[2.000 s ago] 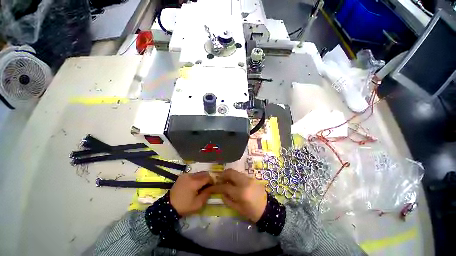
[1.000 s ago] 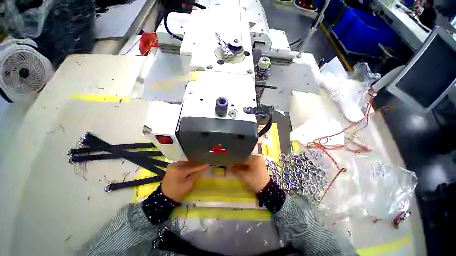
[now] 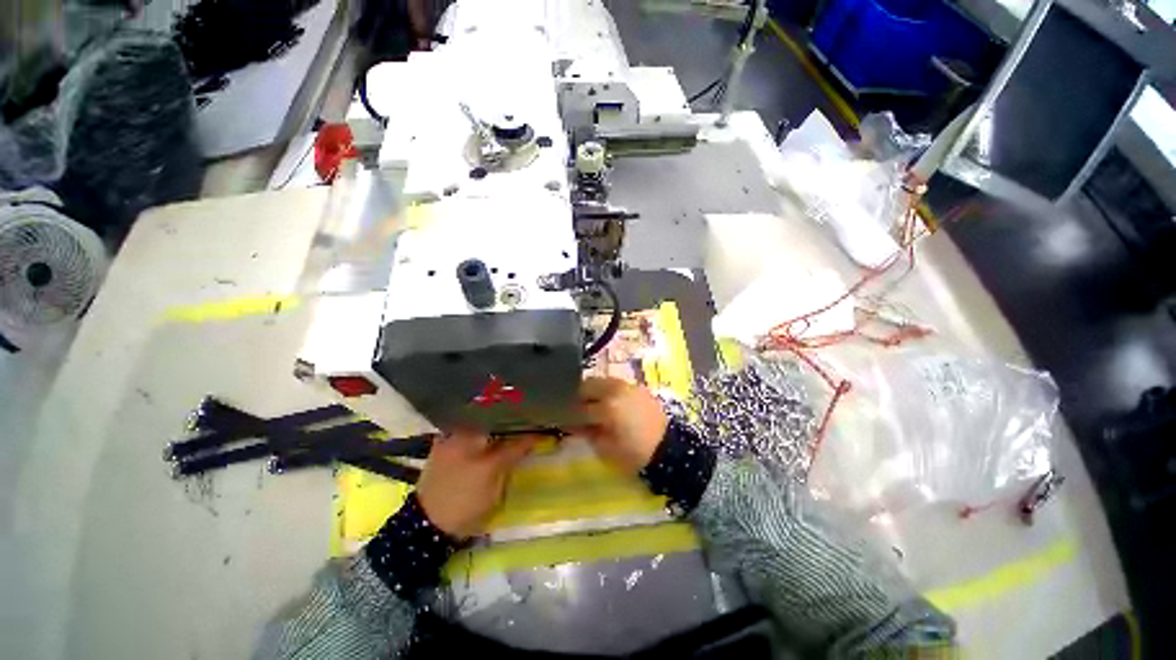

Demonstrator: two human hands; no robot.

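The white sewing machine with a dark grey front cover (image 3: pixel 480 370) stands in front of me. My left hand (image 3: pixel 467 480) is at the lower left edge of the cover, fingers reaching under the head. My right hand (image 3: pixel 622 419) is at its lower right edge, fingertips under the head. The needle area and whatever the fingers hold are hidden. Several black straps (image 3: pixel 264 442) lie in a crossed pile left of the machine. A heap of silver metal rings (image 3: pixel 754 410) lies right of my right hand.
Right of the rings are a clear plastic bag (image 3: pixel 948 419), a tangled red cord (image 3: pixel 838 338) and white paper (image 3: pixel 787 303). A small fan (image 3: pixel 41 271) is at the left edge. A grey screen (image 3: pixel 1051 103) stands at the right rear. Yellow tape (image 3: pixel 580 547) crosses the table front.
My hands were together in front of the head, then moved apart and up to its lower edge, where they remain. The straps on the left lie differently. The camera view has shifted.
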